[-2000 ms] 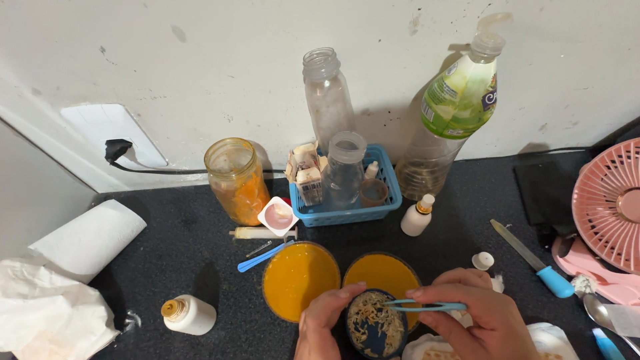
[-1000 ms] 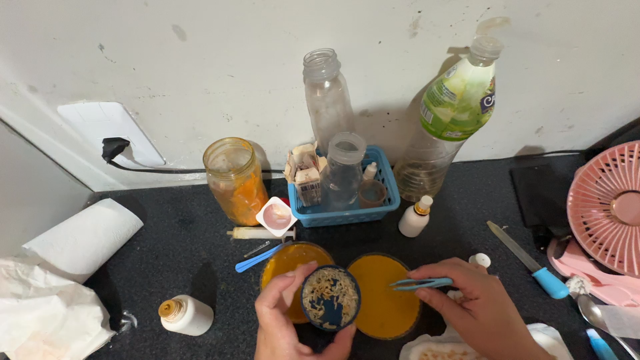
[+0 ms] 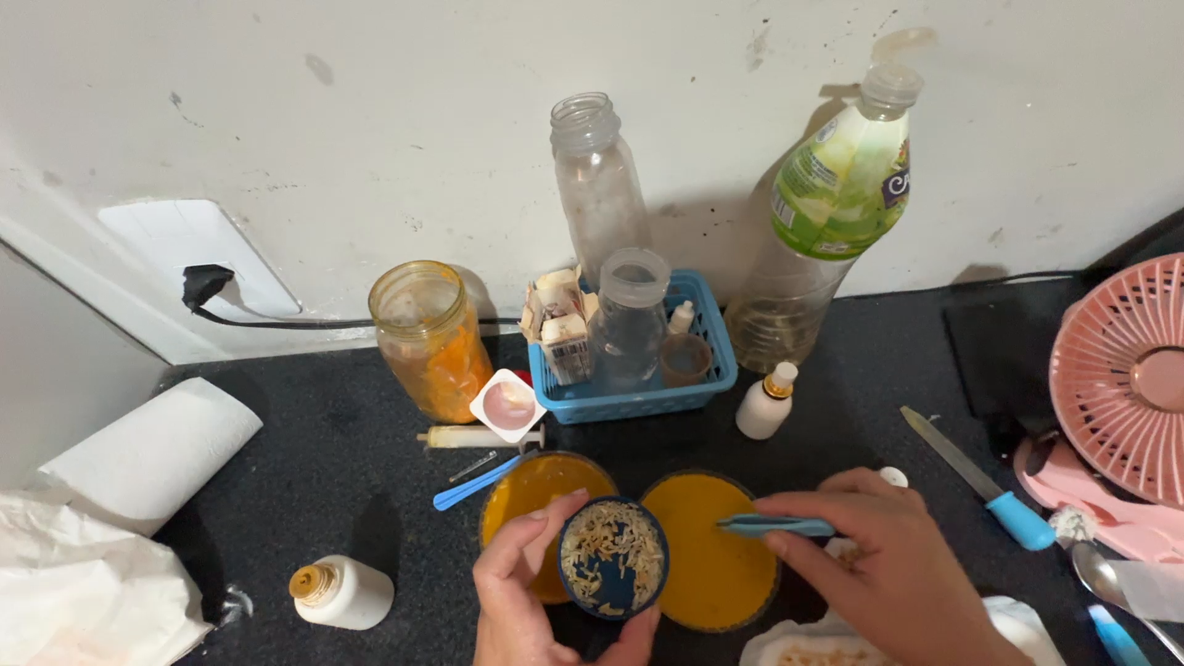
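Note:
My left hand (image 3: pixel 523 578) holds a small round blue container (image 3: pixel 613 558) with pale, grain-like pieces scattered inside it. Blue tweezers (image 3: pixel 782 526) are pinched between the thumb and fingers of my right hand (image 3: pixel 860 546), their tips over the right dish of orange-yellow contents (image 3: pixel 709 555). A second such dish (image 3: pixel 546 481) lies partly hidden behind my left hand and the blue container. Under my right wrist, a white tray (image 3: pixel 814 647) holding pale brown bits shows in part. Whether the tweezer tips hold anything cannot be told.
Behind the dishes stand a blue basket (image 3: pixel 634 404) with bottles, an orange-stained glass jar (image 3: pixel 430 347), a tall plastic bottle (image 3: pixel 837 185) and a small dropper bottle (image 3: pixel 767 402). A white bottle (image 3: pixel 344 592) and paper roll (image 3: pixel 157 453) lie left; a pipette (image 3: pixel 980 481) and pink fan (image 3: pixel 1128 379) are right.
Two seconds ago the tweezers were over the blue container, in front of the right dish. The container has since moved left with my left hand, and the tweezers are now over that dish.

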